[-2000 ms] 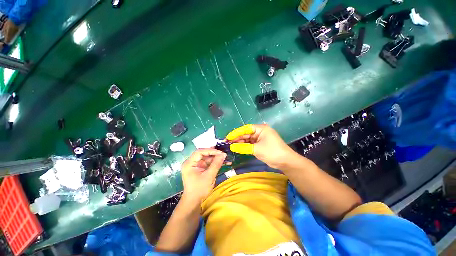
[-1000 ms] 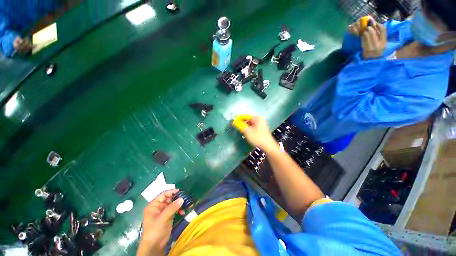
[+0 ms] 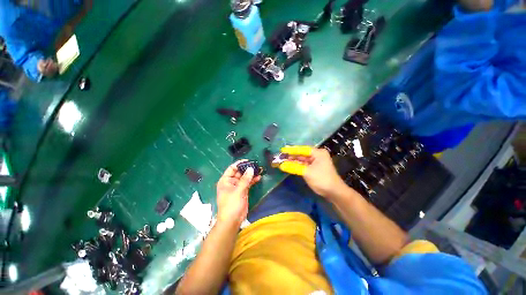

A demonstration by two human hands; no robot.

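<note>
My left hand (image 3: 235, 187) holds a small dark device body (image 3: 250, 167) between thumb and fingers, above the bench's front edge. My right hand (image 3: 311, 168), with yellow finger cots on thumb and forefinger, pinches a small piece (image 3: 280, 159) with a light edge, a short way right of the device body. The fingers partly hide both parts. A dark shape hangs at the left end of the pinched piece; I cannot tell what it is. A white wipe (image 3: 196, 211) lies left of my left hand, beside small white oval pieces (image 3: 165, 224).
Binder clips lie heaped at left (image 3: 118, 253) and upper right (image 3: 288, 37). A single clip (image 3: 239, 147) and thin dark pieces (image 3: 193, 174) lie on the green bench. A blue bottle (image 3: 248, 31) stands at the back. A clip tray (image 3: 398, 173) sits below the edge. Workers in blue are at both sides.
My right hand has lifted from the bench at right and come back beside my left hand with a small piece. My left hand still holds the dark body. The camera view has shifted.
</note>
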